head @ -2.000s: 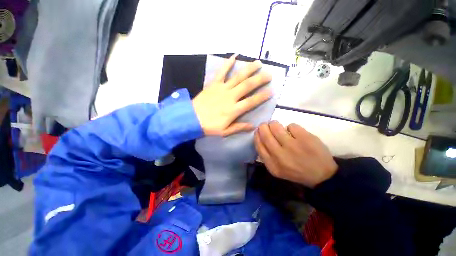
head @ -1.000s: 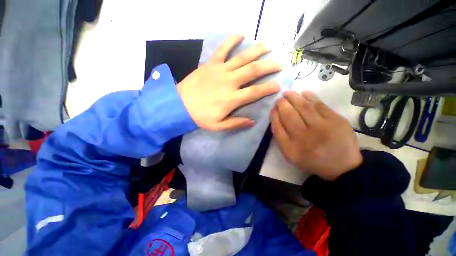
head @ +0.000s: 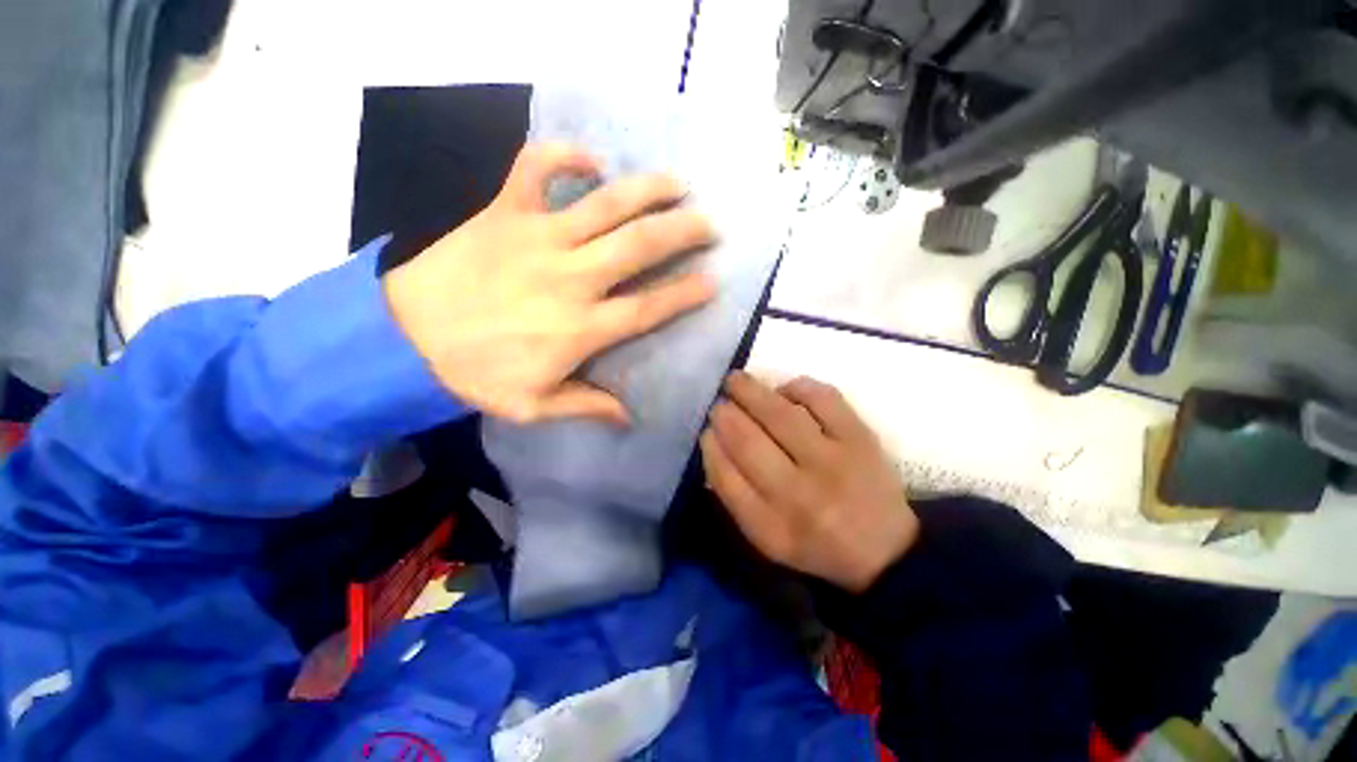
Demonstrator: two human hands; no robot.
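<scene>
A pale grey panel (head: 655,357) lies on a black fabric panel (head: 432,157) and hangs over the table's front edge. My left hand (head: 558,290) lies on the grey panel, thumb and fingers spread, pressing it. My right hand (head: 804,469) is at the right edge of the panels, fingertips together on the black edge; whether it pinches the cloth is hard to tell. The grey panel's upper right edge reaches the needle area of the sewing machine (head: 953,90). The presser foot itself is not clear.
Black-handled scissors (head: 1064,298) and a slim blue tool (head: 1171,283) lie right of the machine. A dark block (head: 1247,451) sits on a yellowish pad at the right table edge. Grey layered pieces (head: 60,194) hang at the left. A red basket (head: 390,596) is below the table edge.
The camera view has shifted. My right hand has moved down the panel's edge, towards me, away from the needle area. My left hand still lies on the grey panel, its fingers more bent.
</scene>
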